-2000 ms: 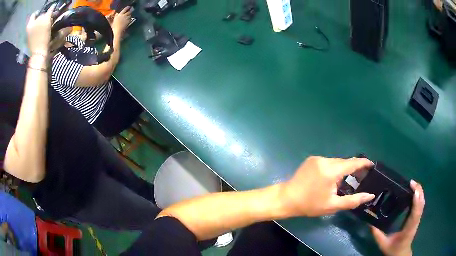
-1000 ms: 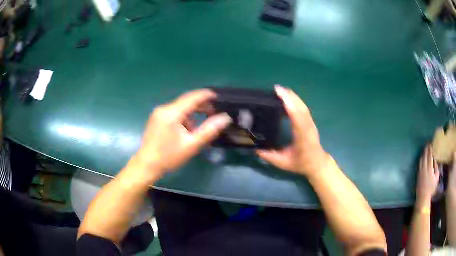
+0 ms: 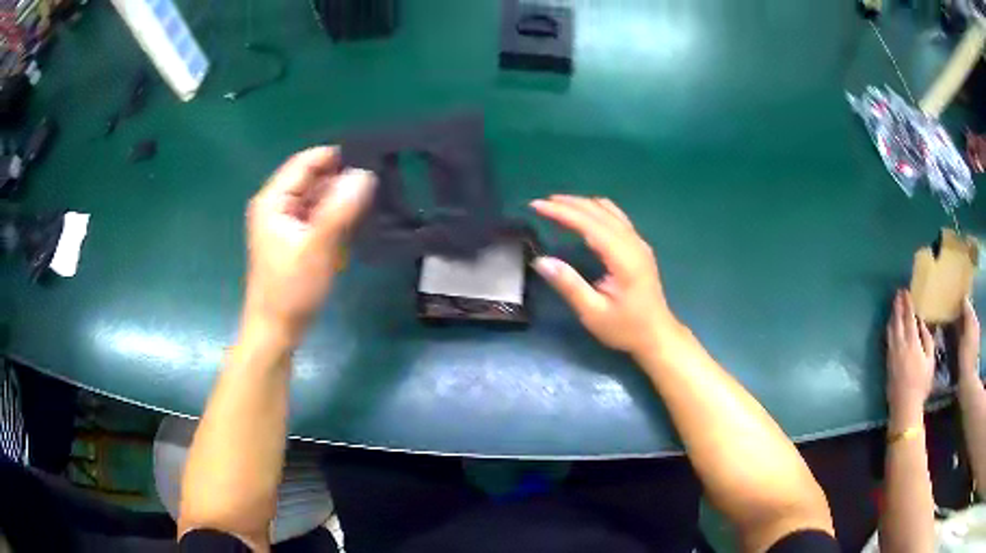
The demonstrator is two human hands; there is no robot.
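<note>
My left hand (image 3: 308, 232) is shut on a black insert tray (image 3: 460, 173), gripping its left edge. The insert is blurred, has a cut-out in its centre, and is held over the table, overlapping the back of a small black box. The open box (image 3: 474, 315) lies on the green table in front of me. A flat white card (image 3: 476, 275) lies in it, with a shiny strip showing at its near side. My right hand (image 3: 605, 275) is open and empty just right of the box, fingers apart.
Another black insert (image 3: 536, 38) lies at the back, beside a dark block (image 3: 357, 16). A white-blue power strip (image 3: 162, 45), thin cable and white paper (image 3: 69, 244) lie left. At right are shiny polybags (image 3: 914, 146) and another person's hands at a tan-brown box (image 3: 942, 279).
The view has swung right. The black insert, earlier between both hands, is now apart from the box in my left hand. The box is on the table, and my right hand has let go.
</note>
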